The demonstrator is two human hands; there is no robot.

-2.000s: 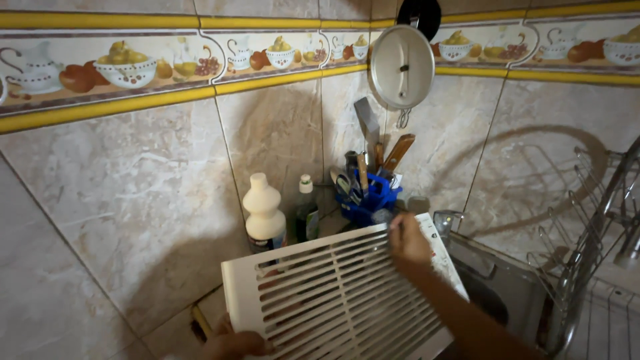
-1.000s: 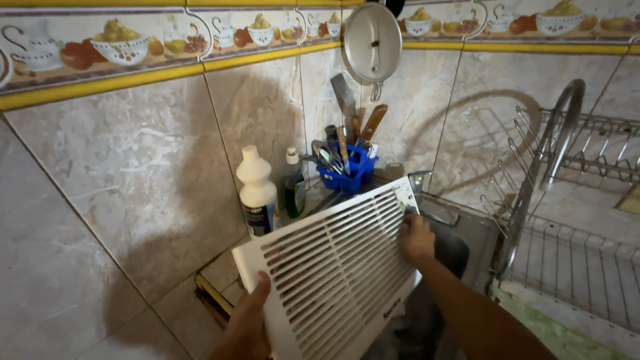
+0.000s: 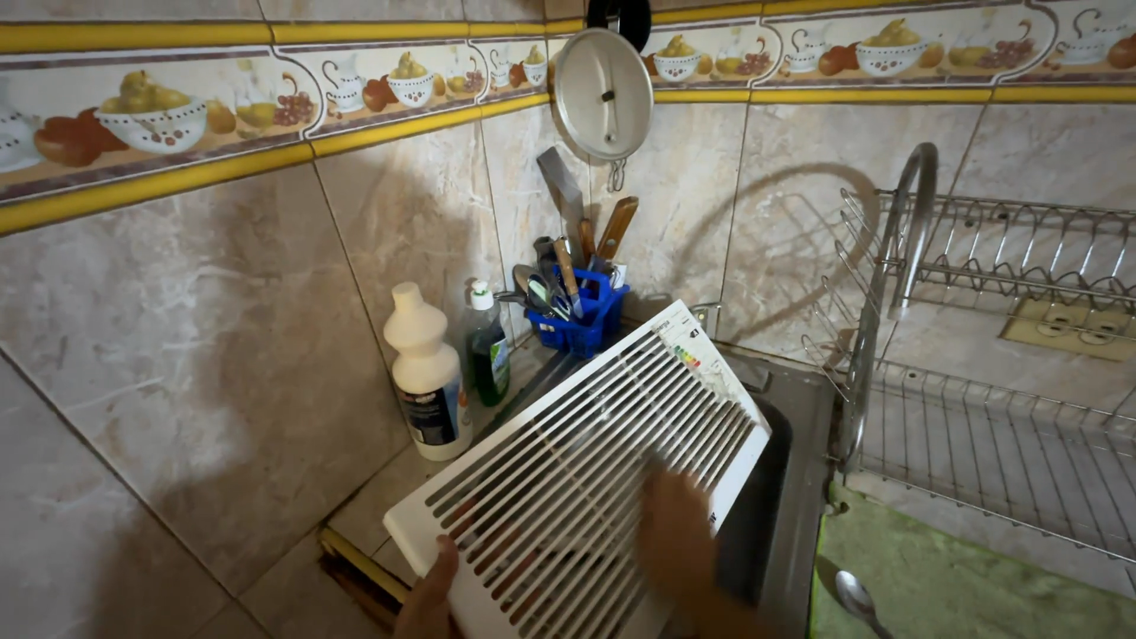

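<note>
A white slatted plastic grille [image 3: 577, 479] is tilted over the sink [image 3: 781, 506], with a torn, coloured label near its upper right corner. My left hand [image 3: 435, 595] grips its lower left edge, thumb on the front frame; some fingers show behind the slats. Blurred by motion, my right hand [image 3: 676, 532] lies over the slats at the right of centre. Its fingers are too blurred to tell whether they hold anything.
Behind the grille stand a white bottle [image 3: 426, 382], a green soap bottle [image 3: 488, 346] and a blue utensil caddy [image 3: 577, 324]. A wire dish rack [image 3: 1003, 382] is at right, above a green cloth [image 3: 941, 568] with a spoon [image 3: 854, 593]. A pot lid [image 3: 605, 93] hangs on the wall.
My right hand has moved from the grille's upper right corner down to the middle of its slats. The left hand still holds the left edge. The grille is more steeply slanted than two seconds ago.
</note>
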